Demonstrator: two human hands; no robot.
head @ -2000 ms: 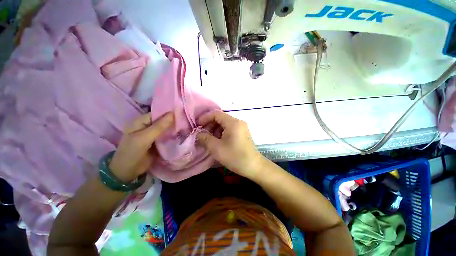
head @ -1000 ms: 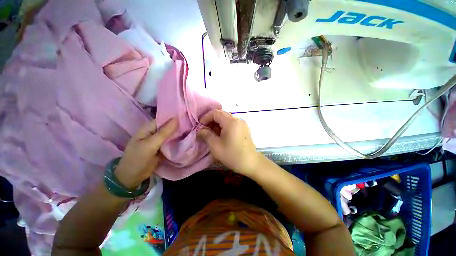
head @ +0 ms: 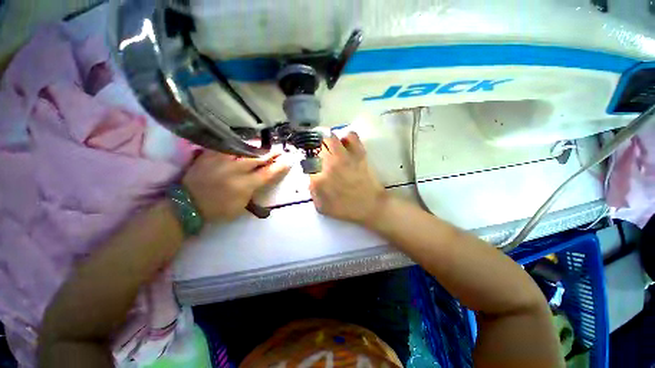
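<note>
My left hand (head: 231, 180) lies on the machine bed just left of the needle area, its fingertips beside the presser foot (head: 276, 147). My right hand (head: 346, 180) is right of the needle area, its fingertips partly behind the dark round machine part. Bright light and machine parts hide what the fingertips touch. The pink garment piece (head: 79, 180) lies bunched at the left, partly under my left forearm. The white sewing machine (head: 431, 61) with blue stripe and "JACK" lettering stands over the bed.
The shiny curved metal guard (head: 161, 90) arches above my left hand. A beige-white cord (head: 549, 208) runs across the bed's right side. A blue plastic basket (head: 590, 287) stands at lower right. More pink cloth (head: 632, 172) lies beyond the machine's right end. A measuring scale (head: 287, 279) runs along the front edge.
Both hands have moved up from the table's front to the needle area. The pink piece between them is no longer visible there. The view has shifted, showing more of the machine head.
</note>
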